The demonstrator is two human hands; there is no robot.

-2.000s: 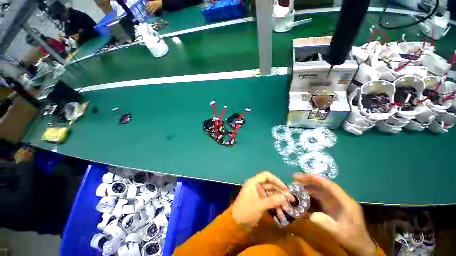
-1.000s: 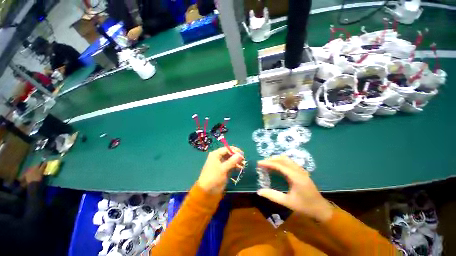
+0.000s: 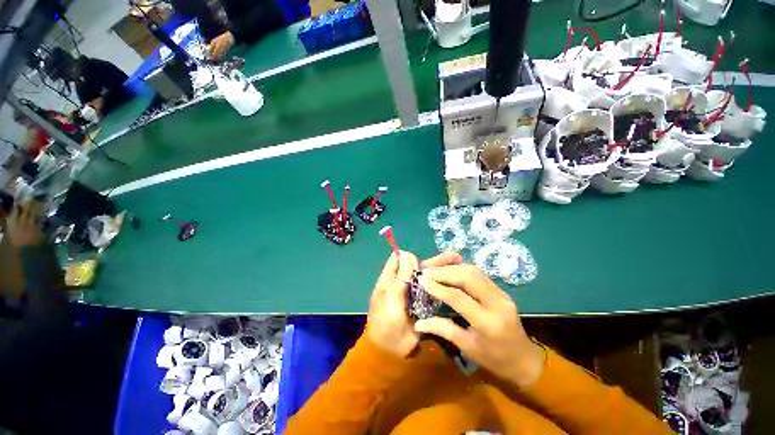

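Observation:
My left hand (image 3: pixel 394 304) holds a small dark circuit board (image 3: pixel 416 289) at the bench's front edge. Its red lead with a white plug (image 3: pixel 388 233) sticks up above the fingers. My right hand (image 3: pixel 480 319) grips a clear ring (image 3: pixel 424 303) against the board from the right; fingers partly hide both parts. Loose circuit boards with red leads (image 3: pixel 337 226) lie ahead to the left. A flat pile of clear rings (image 3: pixel 505 261) lies ahead to the right.
A boxy screw feeder (image 3: pixel 489 173) stands behind the rings, with a black electric screwdriver (image 3: pixel 507 51) hanging over it. White camera housings (image 3: pixel 583 140) are stacked at right. A blue bin (image 3: pixel 303 365) of white shells is below left. A grey post (image 3: pixel 393 64) rises behind. Another person's hand (image 3: pixel 221 44) is far back.
The ring and board, apart one second ago, are now together between my hands. My right hand has moved left to meet my left. The board's lead now points up left.

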